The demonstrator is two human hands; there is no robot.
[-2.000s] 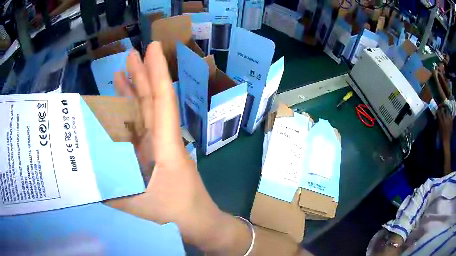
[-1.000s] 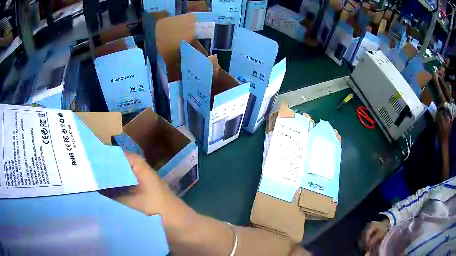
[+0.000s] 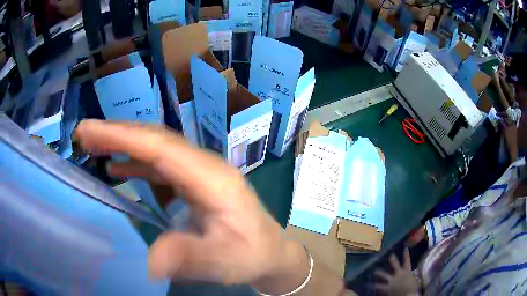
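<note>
A blue carton [image 3: 63,225], large and blurred, fills the lower left and is cut off by the picture's edge. Its printed text panel does not show. My right hand [image 3: 214,202], with a thin bracelet, is at the carton's right edge, blurred. Its fingers point left, apart from the thumb, and no grip shows. It hides part of an open box behind it. My left hand is not in view.
Open cartons [image 3: 248,136] stand behind my hand. Flat carton blanks [image 3: 316,188] lie right of it. Beyond are a yellow-handled tool [image 3: 391,110], red-orange handles [image 3: 412,131] and a white-grey vented machine [image 3: 436,101]. A person in a striped sleeve [image 3: 468,202] is at the right.
The held-up carton has turned, so its text panel has gone from view. My right hand has risen from the carton's flap edge and opened. The other person's hand has moved lower.
</note>
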